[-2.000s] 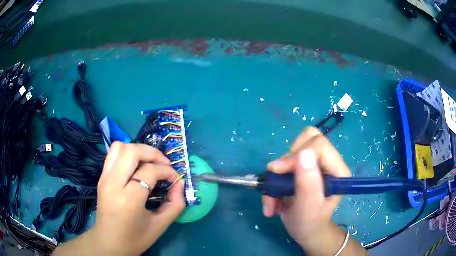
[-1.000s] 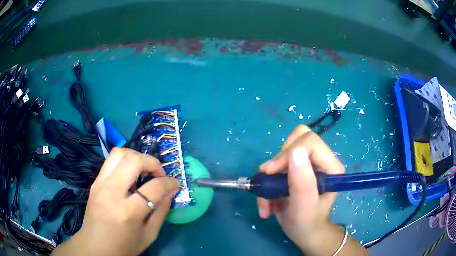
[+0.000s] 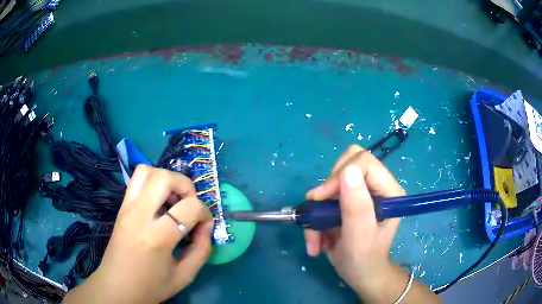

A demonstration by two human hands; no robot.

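The blue PCB panel (image 3: pixel 215 172) with a white edge lies upright in the picture, with thin coloured wires across it and black cables at its left. Its lower end rests over a round green spool (image 3: pixel 239 228). My left hand (image 3: pixel 157 228) is at the panel's lower left, thumb and forefinger pinched at the wires; what they hold is hidden. My right hand (image 3: pixel 359 222) grips the dark blue soldering iron (image 3: pixel 324 214) like a pen. Its silver tip is at the panel's right edge, near the lower end.
Black USB cables (image 3: pixel 80 193) lie in coils at left, with a larger pile at the far left. A blue strip (image 3: pixel 132 157) lies among them. Dark snips (image 3: pixel 389 144) lie beyond my right hand. A blue tray (image 3: pixel 480 148) with a yellow sponge (image 3: pixel 505 187) stands at right.
The panel sits slightly further left in the picture than two seconds ago. The iron's rear end has tilted up a little. My left fingers have closed over the yellow wire seen earlier.
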